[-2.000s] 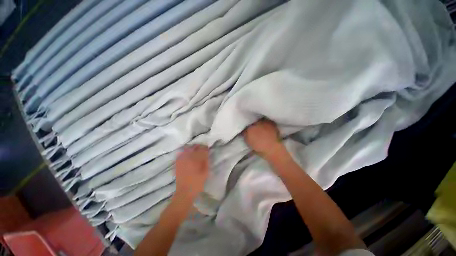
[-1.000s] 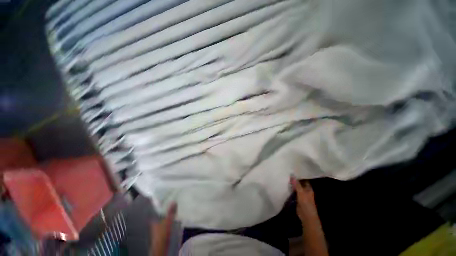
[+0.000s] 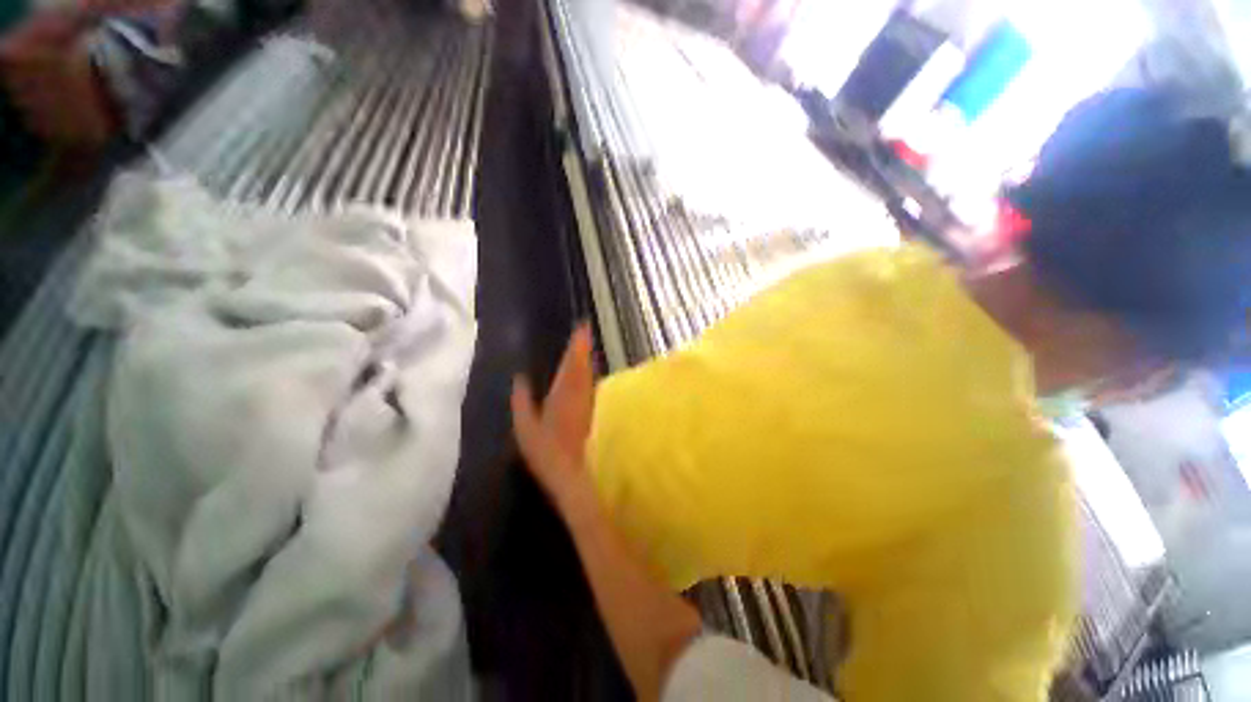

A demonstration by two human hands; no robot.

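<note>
A pale grey-white curtain panel (image 3: 275,412) lies loose and crumpled over the rack at the left of the view. Pleated folds (image 3: 55,480) of bluish-grey cloth run along its left side. My right hand (image 3: 560,425) is right of the cloth and apart from it, over the dark gap, next to a person's yellow shirt. Its thumb and fingers are spread and it holds nothing. My left hand is not in view. The picture is blurred.
Bare metal rods (image 3: 425,124) show beyond the cloth. A second rack of rods (image 3: 659,261) stands right of the dark gap (image 3: 515,274). A coworker in a yellow shirt (image 3: 851,439) and dark cap leans close at the right. Another person's hand seems to show at the upper left.
The view has swung to the right and up, bringing in the coworker and second rack. My right hand has come off the cloth edge. My left hand has gone out of view.
</note>
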